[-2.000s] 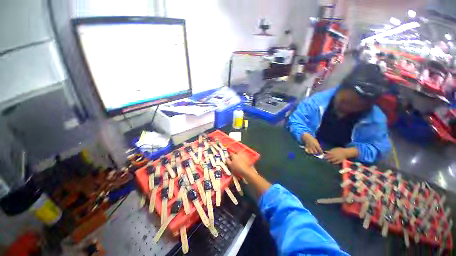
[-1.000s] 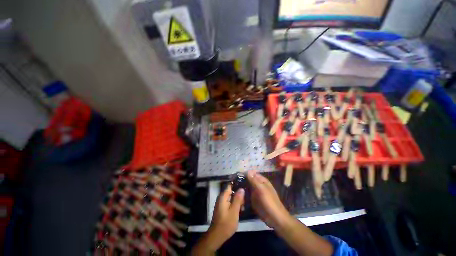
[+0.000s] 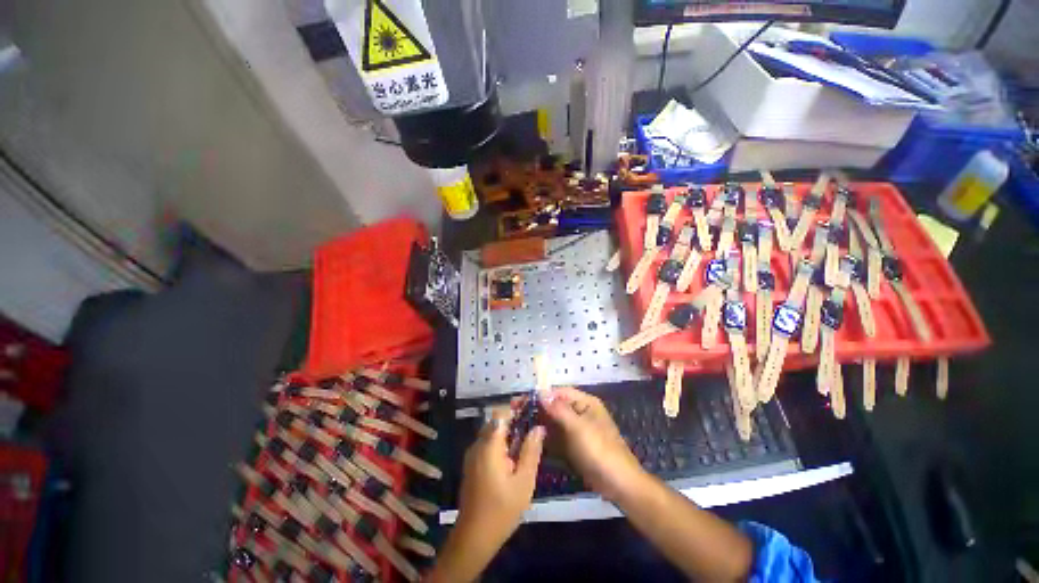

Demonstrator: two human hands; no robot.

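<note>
My left hand [image 3: 499,461] and my right hand [image 3: 583,433] meet over the keyboard's left end. Between my fingertips is a small dark watch [image 3: 525,419], with a pale strip end showing above it. Both hands touch the watch. The fingers hide much of it. The locating fixture [image 3: 506,289], an orange-brown block with a dark-centred recess, lies on the perforated work plate [image 3: 558,330]. The right red tray [image 3: 940,308] holds many watches on beige straps. The left tray holds rows of strapped watches [image 3: 330,484].
The laser head [image 3: 450,134] hangs above the plate's back left. Empty red trays [image 3: 362,298] lie left of the plate. The keyboard [image 3: 672,438] lies below it. Spare fixtures [image 3: 547,191], a white carton [image 3: 786,125], a bottle [image 3: 976,185] and a mouse [image 3: 948,501] are also there.
The view has swung left from the right tray and co-worker to the plate. My right hand has left that tray. Both hands now hold a watch, and a pale strip end shows above it.
</note>
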